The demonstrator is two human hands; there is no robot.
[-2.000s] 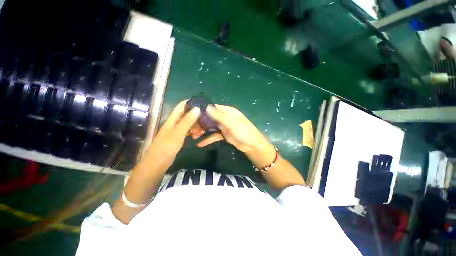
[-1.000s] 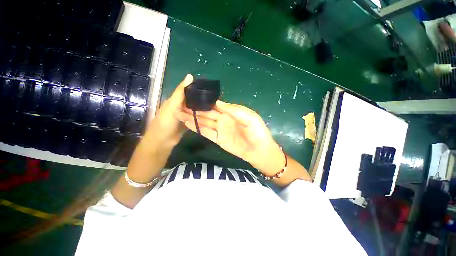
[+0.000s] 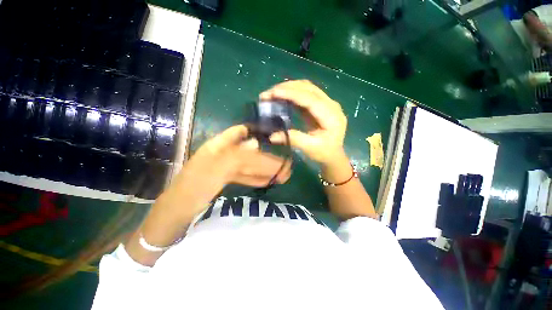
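A black power adapter unit (image 3: 270, 115) is held between both hands above the green bench; it is blurred, with a pale shine on its upper face. A thin black cord (image 3: 285, 158) hangs from it and curves down past the fingers. My left hand (image 3: 233, 158) grips its lower left side, thumb near its edge. My right hand (image 3: 318, 121) curls around its right side, fingers over the top and thumb below. Whether the case is open or closed cannot be told.
A large array of black covers (image 3: 91, 115) lies on a white board at left. At right, a board stack (image 3: 423, 163) bears a small group of black covers (image 3: 460, 209). A tan scrap (image 3: 375, 150) lies beside it. Beyond the bench edge, a green conveyor carries dark adapters. Part of a person shows top right.
The adapter has moved right and is turned. My right hand has risen from below it and closed around its right side. My left hand has moved right and lower on it.
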